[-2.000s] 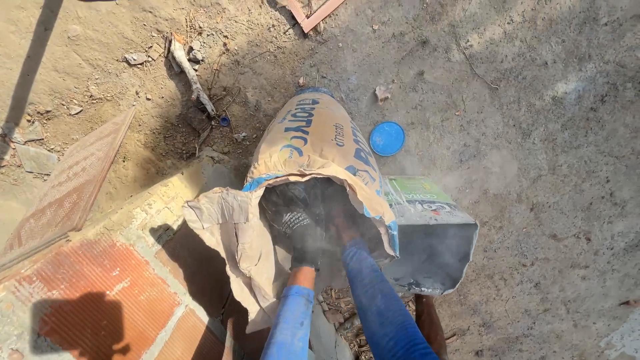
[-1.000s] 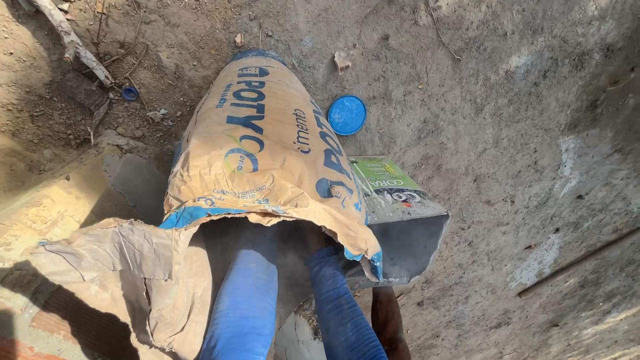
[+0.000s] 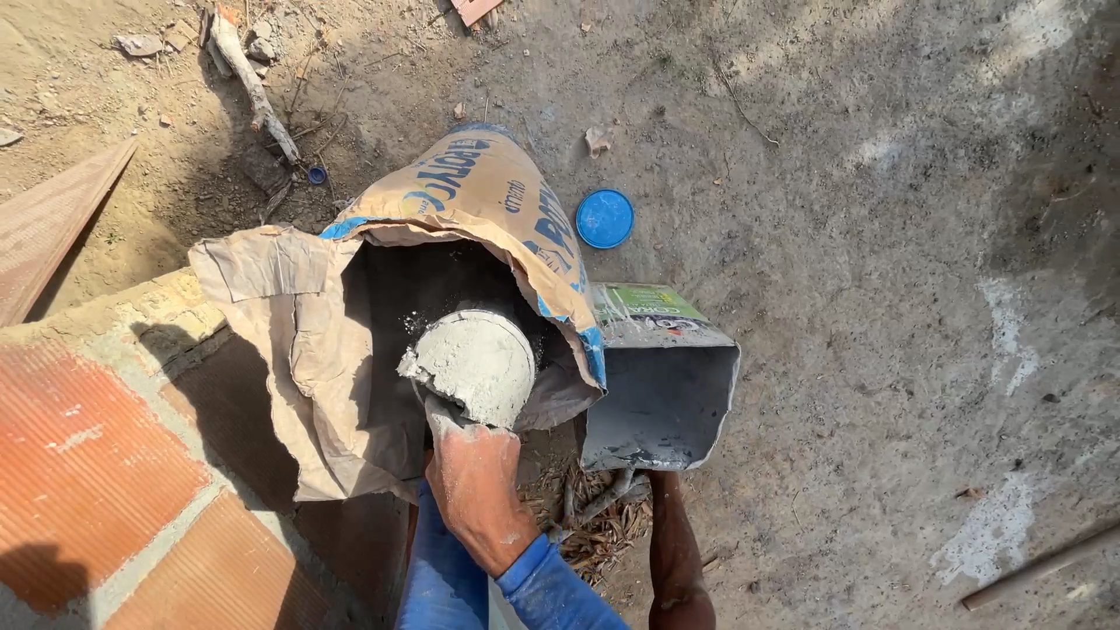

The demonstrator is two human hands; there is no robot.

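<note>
My right hand (image 3: 472, 468) grips a round container (image 3: 525, 337) heaped with pale grey cement powder (image 3: 481, 367). It is at the mouth of a paper cement bag (image 3: 472, 188), which lies with its torn opening toward me. My left arm's blue sleeve (image 3: 442, 560) runs up beside the right wrist; the left hand is mostly hidden behind the right hand and wrist, so its grip does not show. Right of the bag, touching or nearly touching it, a square metal can (image 3: 661, 402) has its open end toward me, with grey dust inside.
Another person's bare arm (image 3: 674, 551) reaches the can's underside. A brick wall (image 3: 105, 464) stands at lower left, with a tile panel (image 3: 52, 227) beyond. On the ground are a blue lid (image 3: 605, 219), a branch (image 3: 249, 83) and, at lower right, a rod (image 3: 1041, 564).
My right hand, earlier inside the bag, is now out at its mouth with the filled container. The bag's mouth, covered by its upper edge one second ago, now shows wide open.
</note>
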